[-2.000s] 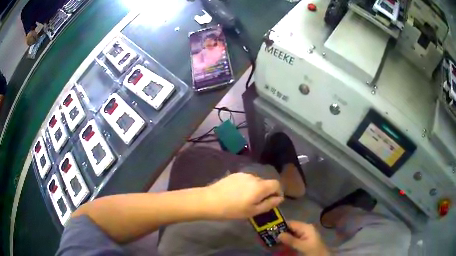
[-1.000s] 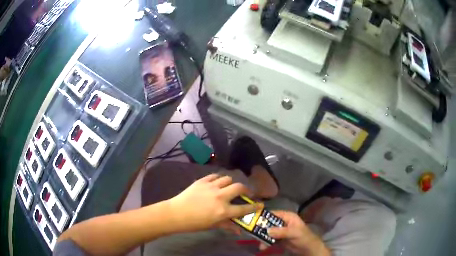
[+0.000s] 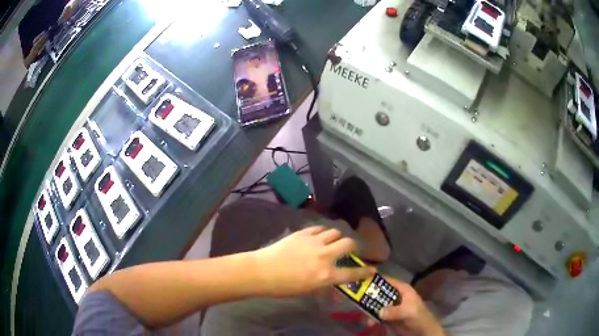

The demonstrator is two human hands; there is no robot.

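Note:
A black and yellow part (image 3: 368, 289) with a keypad-like patterned end is held low over my lap. My left hand (image 3: 312, 259) holds its upper left end, with fingers over the dark area. My right hand (image 3: 408, 310) grips its lower right end, thumb on the patterned face. The fingers of both hands hide parts of its edges. The part is tilted, running from upper left to lower right.
A clear blister tray (image 3: 226, 131) with several white housings (image 3: 151, 164) lies on the left bench. A smartphone (image 3: 261, 85) lies beside it. The MEEKE machine (image 3: 368, 108) stands at right, with white housings on both fixtures. A green box (image 3: 289, 186) with cables is below.
The view swung right, then partly back left. The part has turned from steeper to more slanted, and my left hand has shifted along its upper end. Both hands still hold it.

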